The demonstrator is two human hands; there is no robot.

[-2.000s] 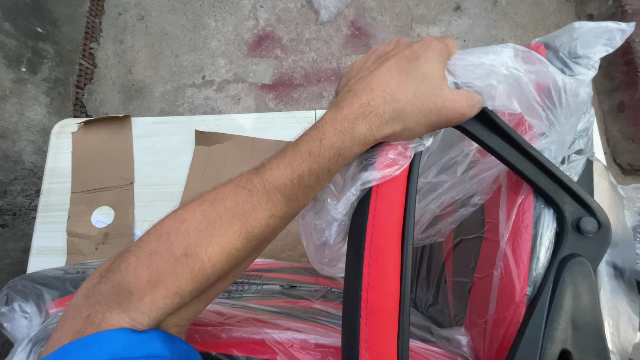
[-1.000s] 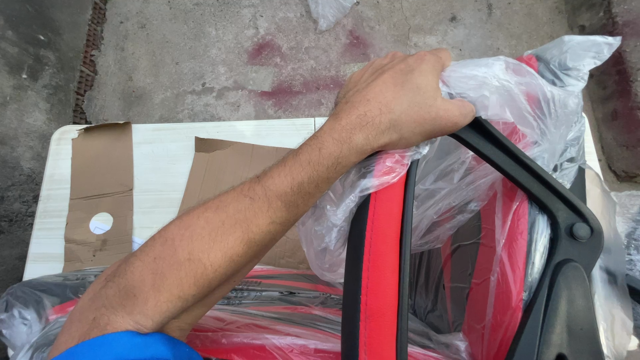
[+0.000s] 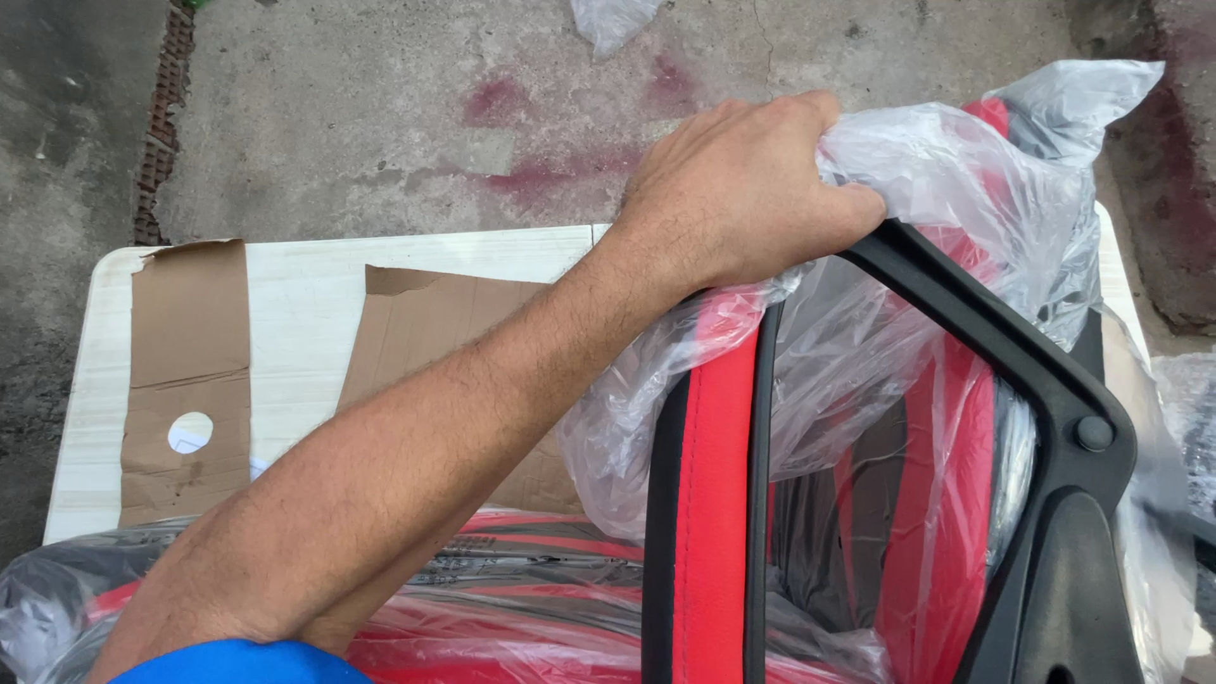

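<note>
My left hand [image 3: 760, 185] reaches in from the lower left, its fingers closed over the upper end of a black plastic armrest frame [image 3: 988, 304] and bunched clear plastic wrap [image 3: 950, 161]. Below the hand stands a padded strip [image 3: 712, 494] in red and black with a stitched seam, its top under the plastic. The armrest frame bends at a round black cap, and behind it are red and black upholstered parts [image 3: 936, 513] in clear film. My fingertips are hidden behind the hand and plastic. My right hand is not in view.
A white table [image 3: 304, 361] carries brown cardboard [image 3: 190, 332] with a round hole and a second cardboard piece [image 3: 427, 323]. Another wrapped red and black part [image 3: 513, 608] lies along the near side. Beyond is a concrete floor [image 3: 380, 114] with red stains and a plastic scrap [image 3: 613, 19].
</note>
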